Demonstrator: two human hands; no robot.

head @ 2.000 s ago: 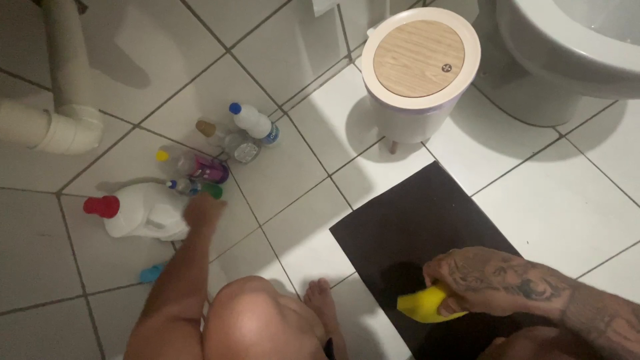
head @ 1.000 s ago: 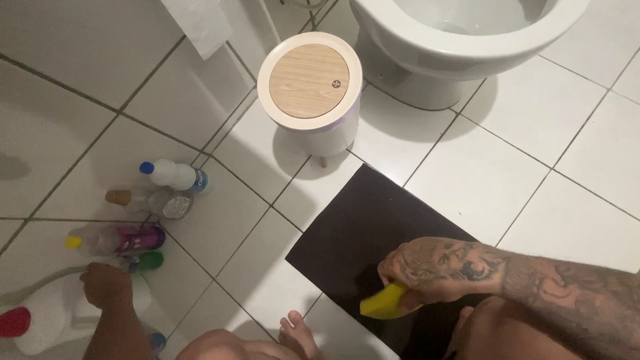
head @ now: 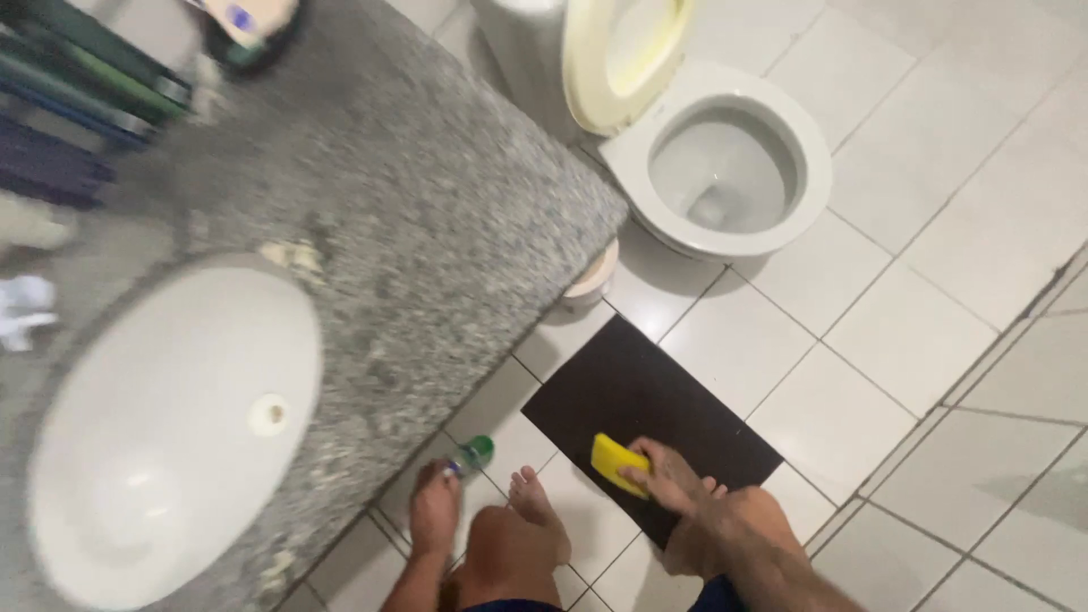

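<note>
My left hand [head: 435, 497] is closed around the neck end of a small bottle with a green part [head: 478, 452], low beside the counter edge. In my right hand [head: 665, 476] is a yellow sponge or cloth [head: 619, 464], held over the dark rectangular mat [head: 633, 391] on the tiled floor. My bare feet are near the mat, one beside it and one partly hidden by my right arm.
A granite counter [head: 442, 195] with an oval white sink [head: 178, 433] fills the left. Beyond its corner stand a toilet [head: 803, 178] with its seat raised and a partly hidden bin [head: 595, 276]. Bottles or tubes [head: 93, 68] lie at the upper left.
The view has shifted strongly, bringing in the counter and sink. My left hand, earlier among the bottles near the wall, now holds one bottle. The yellow item remains in my right hand over the mat.
</note>
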